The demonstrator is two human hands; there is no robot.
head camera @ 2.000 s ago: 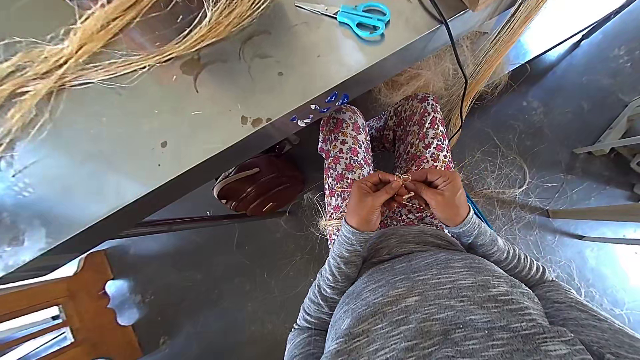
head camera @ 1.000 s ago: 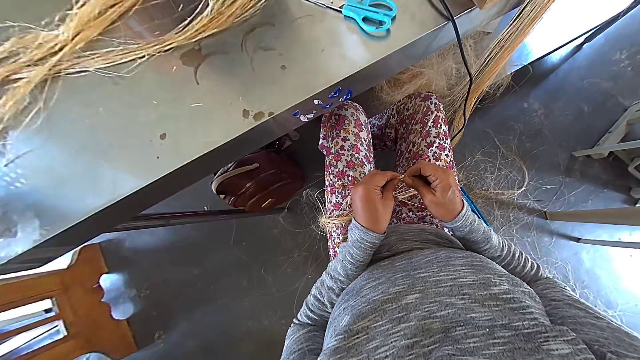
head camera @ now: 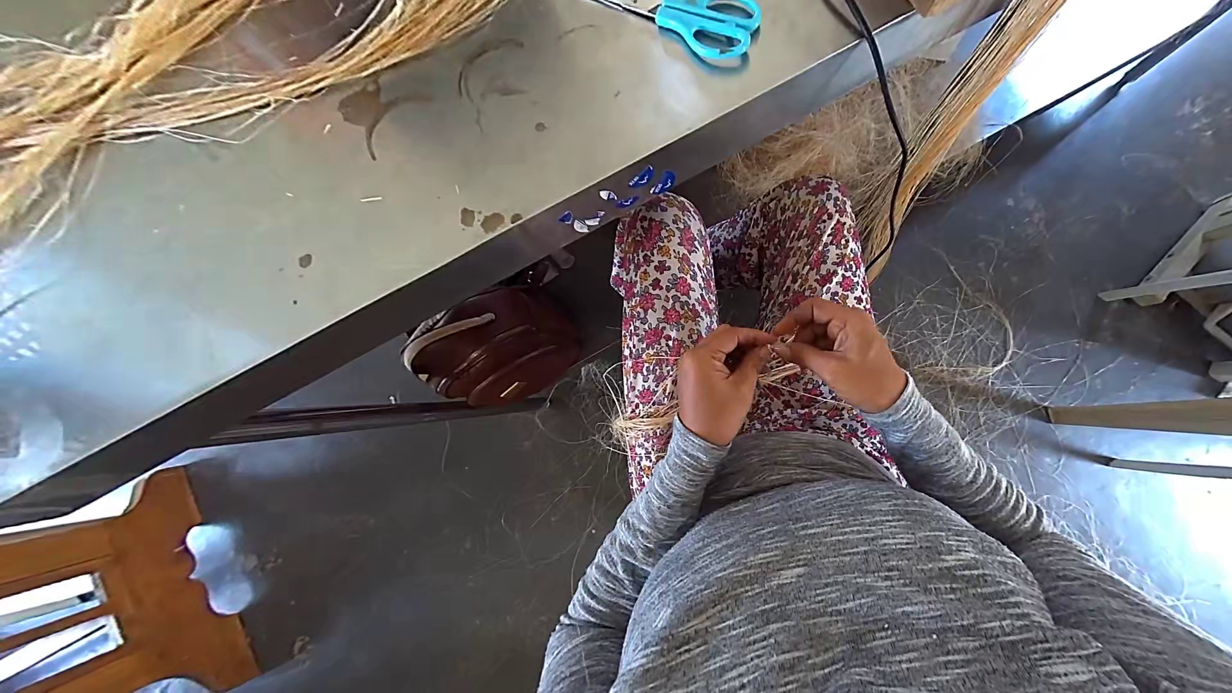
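Note:
Over my lap, my left hand and my right hand meet fingertip to fingertip, pinching thin strands of straw-coloured plant fibre between them. Part of what they hold is hidden by the fingers. A small bundle of the same fibre lies across my left thigh, on flowered trousers. Loose long fibres trail beyond my right hand. Thick hanks of fibre lie on the metal table at the upper left. Scissors with turquoise handles rest near the table's far side.
The metal table's edge runs diagonally before my knees, with small blue-and-white wrappers at it. Below sits a dark red bag. A black cable hangs beside a long fibre hank. A wooden chair stands lower left.
Both hands stay together over my lap while their fingers shift on the strands. The right hand has turned, its thumb and fingers now more spread out to view.

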